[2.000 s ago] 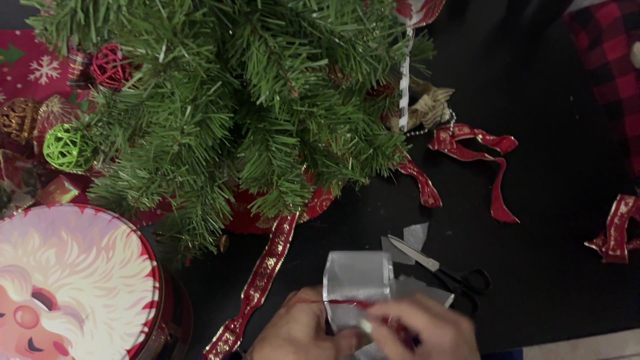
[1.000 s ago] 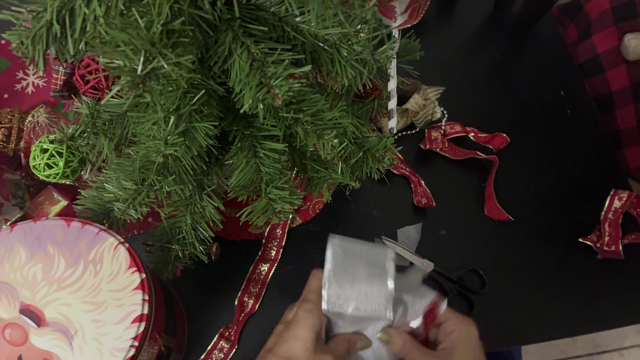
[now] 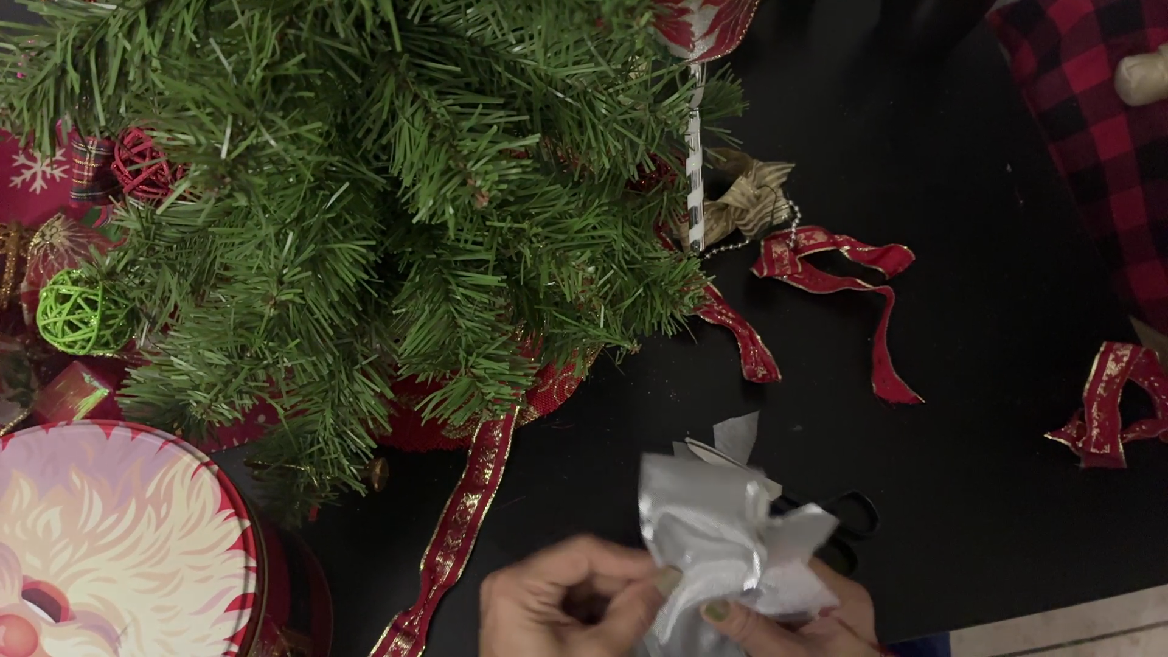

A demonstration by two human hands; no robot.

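A bow of wide silver ribbon (image 3: 721, 529) is gathered at the lower middle. My left hand (image 3: 570, 593) pinches its left side between thumb and fingertips. My right hand (image 3: 789, 620) grips the lower right part, thumb across the front folds. Behind the bow lies a pair of scissors (image 3: 853, 516), its black handles partly showing and its blades mostly hidden. A silver ribbon scrap (image 3: 737, 436) rests near the blades. Left of my hands, a red and gold ribbon (image 3: 470, 511) runs down from under the artificial Christmas tree (image 3: 383, 219).
A round Santa tin (image 3: 119, 538) stands at the lower left. Green (image 3: 82, 312) and red (image 3: 146, 164) woven balls lie at the left. Red ribbon pieces (image 3: 881, 265), a gold bow (image 3: 753, 196) and another red ribbon loop (image 3: 1109, 401) are on the black table (image 3: 967, 511). Checked fabric (image 3: 1086, 137) is at upper right.
The silver ribbon, a broad flat loop in the earlier frames, is now creased and gathered, with folds fanning out. My right hand has closed around its lower right side. The scissors are more covered.
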